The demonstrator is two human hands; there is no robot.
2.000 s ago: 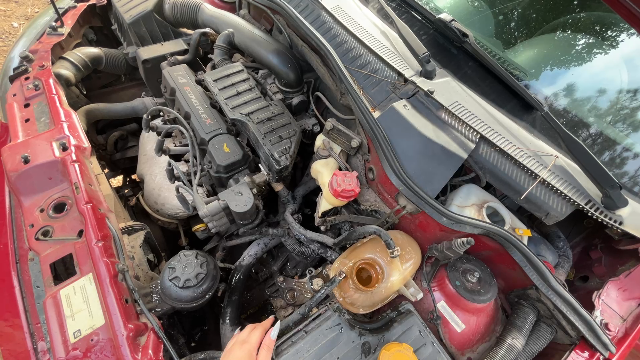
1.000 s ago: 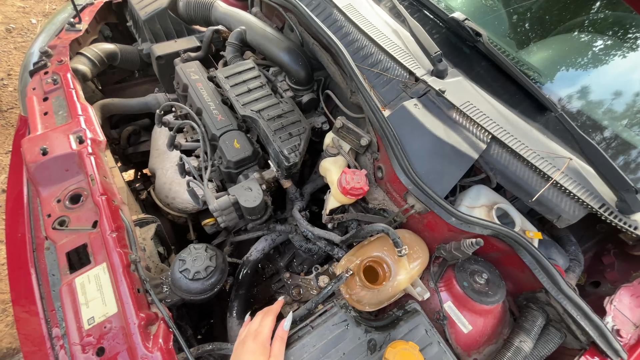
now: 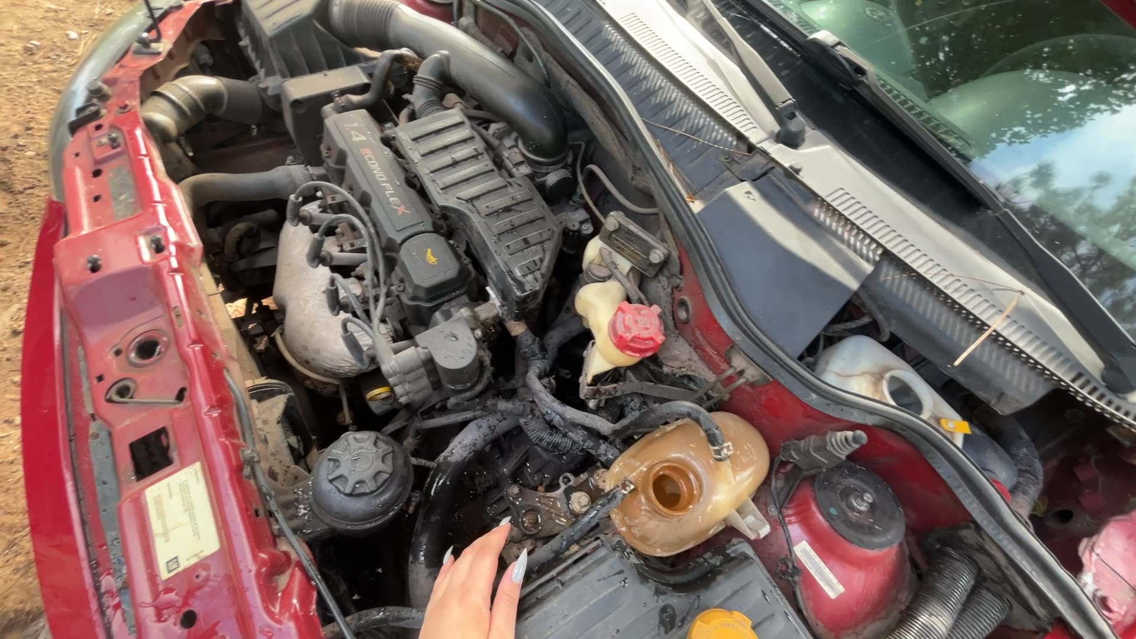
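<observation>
My left hand (image 3: 475, 586), with long pale nails, reaches in from the bottom edge, holding nothing visible. Its fingers are slightly apart beside a black hose (image 3: 581, 532) and the left edge of a ribbed black plastic cover (image 3: 577, 599); contact cannot be told. Right of the hand, a stained translucent coolant expansion tank (image 3: 737, 453) has an uncapped round neck with brownish inside. A yellow cap (image 3: 721, 626) sits on the black cover below the tank. Left of the hand is a round black ribbed cap (image 3: 357, 466) on a reservoir. My right hand is out of view.
The engine cover (image 3: 377, 177) and spark plug leads (image 3: 373, 240) lie behind. A reservoir with a red cap (image 3: 636, 328) stands near the firewall. The red front panel (image 3: 115, 311) borders the left; a strut tower (image 3: 856, 550), open-necked washer reservoir (image 3: 874, 368) and windshield (image 3: 1047, 115) lie right.
My left hand reaches slightly farther into the engine bay than two seconds ago, and more of its fingers show. The coolant tank's neck is uncovered throughout.
</observation>
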